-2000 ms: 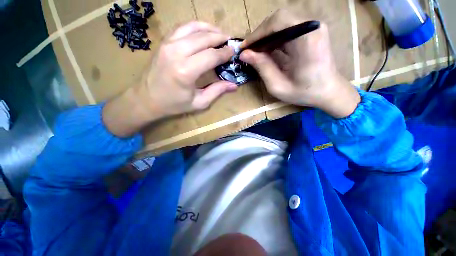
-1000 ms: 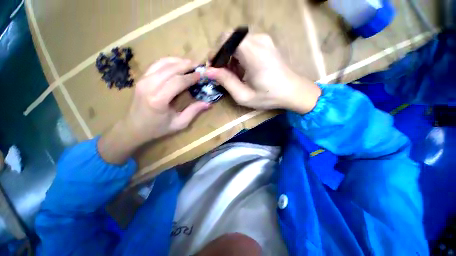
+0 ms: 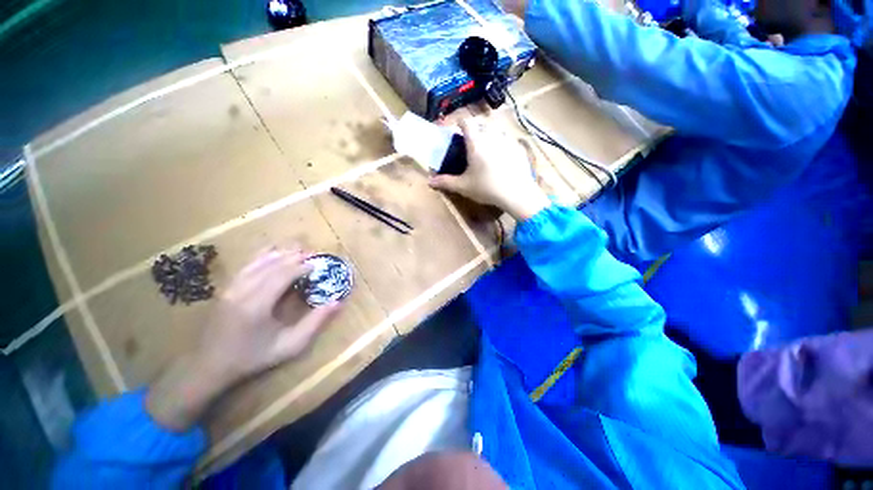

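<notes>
My left hand (image 3: pixel 251 321) holds the small round housing (image 3: pixel 327 280) between thumb and fingertips, low over the cardboard; its inside looks silvery and white. The black tweezers (image 3: pixel 371 210) lie on the cardboard (image 3: pixel 287 220) between my hands. My right hand (image 3: pixel 490 174) is farther forward on the right, with its fingers around the dispensing syringe (image 3: pixel 421 141). The syringe shows a whitish body and a black band; its tip cannot be made out. A pile of small black parts (image 3: pixel 185 275) lies left of the housing.
A dark box with a red display (image 3: pixel 431 62) stands beyond the syringe, with a round black object (image 3: pixel 477 56) on top and cables (image 3: pixel 555 144) at its right. Another round black unit (image 3: pixel 285 12) is at the far edge. A person's blue sleeve (image 3: pixel 660 77) reaches in at right.
The view has swung toward the right side of the bench. My right hand has let go of the tweezers, moved away from the housing and taken hold of the syringe. My left hand still holds the housing.
</notes>
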